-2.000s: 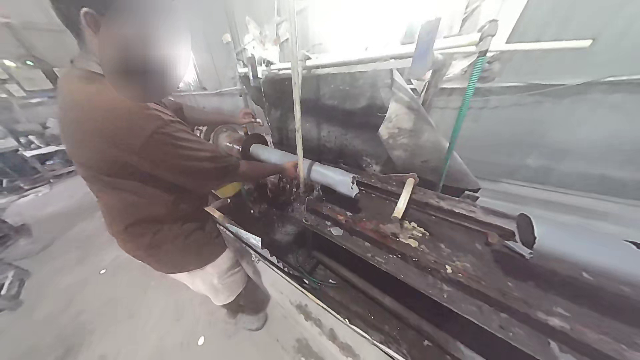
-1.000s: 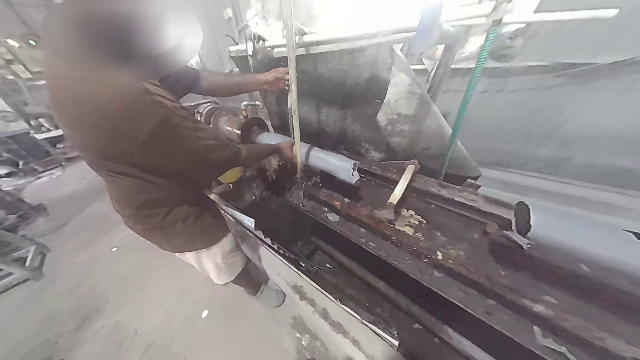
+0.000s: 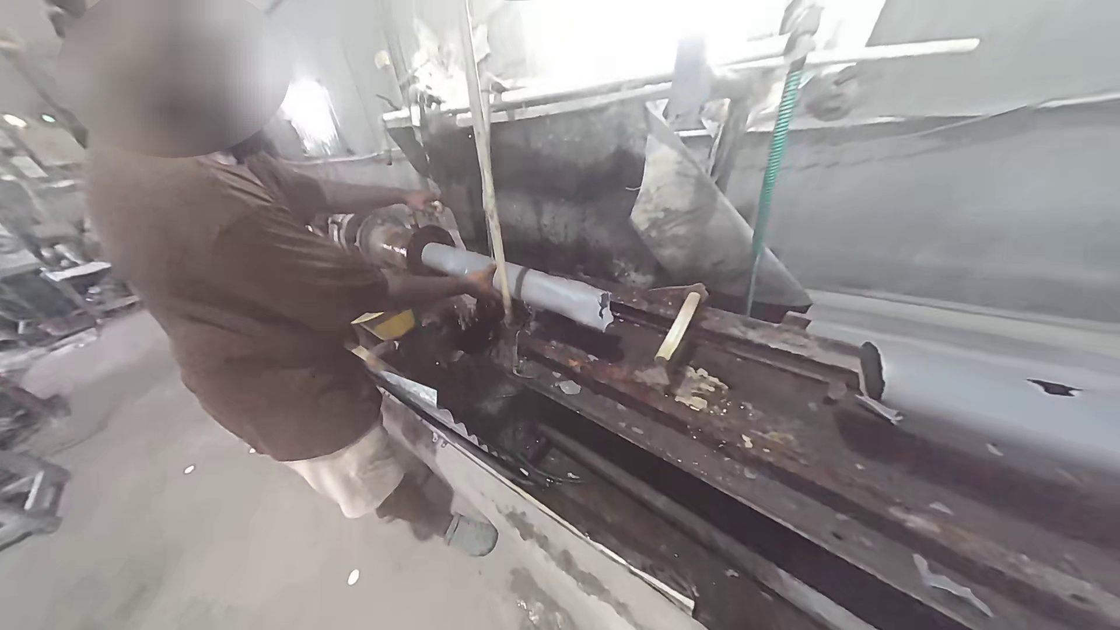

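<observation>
Neither my left hand nor my right hand shows in the head view. At left centre, a co-worker (image 3: 262, 297) in a brown shirt leans over a long, dirty metal machine bed (image 3: 787, 437). One of the co-worker's hands is on a grey pipe (image 3: 560, 295), beside an upright pale rod (image 3: 483, 140). The other reaches toward the machine's far side, near the round fitting (image 3: 429, 241) at the pipe's left end. The pipe's right end is ragged. Right of it, a tool with a pale handle (image 3: 680, 326), perhaps a hammer, rests on the bed.
A larger grey pipe (image 3: 980, 385) with a hole lies at the right. A green spiral hose (image 3: 777, 166) hangs near a bent metal sheet (image 3: 691, 201). Yellowish scraps (image 3: 697, 388) litter the bed. Concrete floor (image 3: 262, 560) lies at lower left, with metal items at the far left.
The co-worker's farther hand, on the upright rod one second ago, is now off it and lower, to the left. The other hand stays at the grey pipe.
</observation>
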